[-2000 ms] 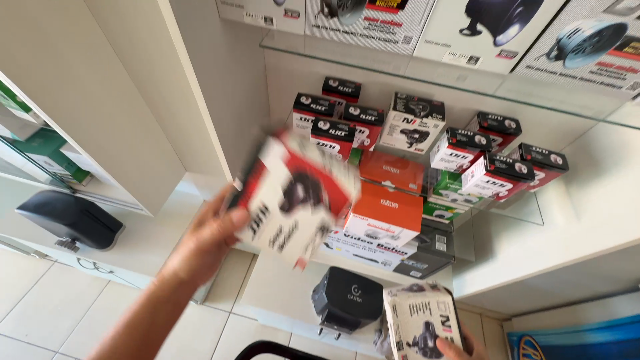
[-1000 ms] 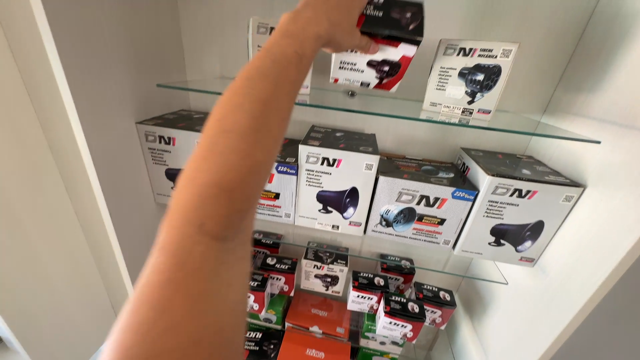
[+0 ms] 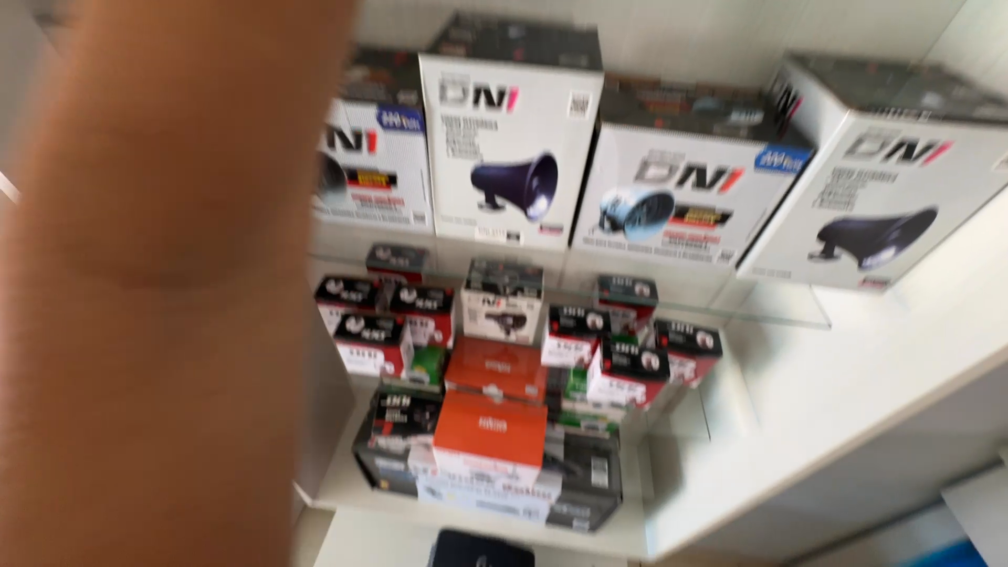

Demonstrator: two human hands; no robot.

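Observation:
My left forearm covers the left side of the view, blurred and close, and runs up past the top edge; the hand itself is out of sight. My right hand is not in view. Beside the forearm, large DNI siren boxes stand in a row on a glass shelf: a white box with a dark horn speaker [image 3: 512, 150], a box with a light blue siren [image 3: 685, 181] and another horn speaker box [image 3: 882, 205] at the right. The forearm partly hides a further siren box [image 3: 386, 165].
Below the glass shelf edge [image 3: 756, 315] stand small black, red and white boxes [image 3: 630, 370], a small siren box [image 3: 502, 311] and orange boxes [image 3: 490, 429]. A long dark box [image 3: 587, 480] lies under them. A black object [image 3: 482, 549] shows at the bottom edge.
The view has shifted a lot. Two seconds ago each hand held a siren box; one second ago my left hand held a box at the top shelf. Now both hands are out of view.

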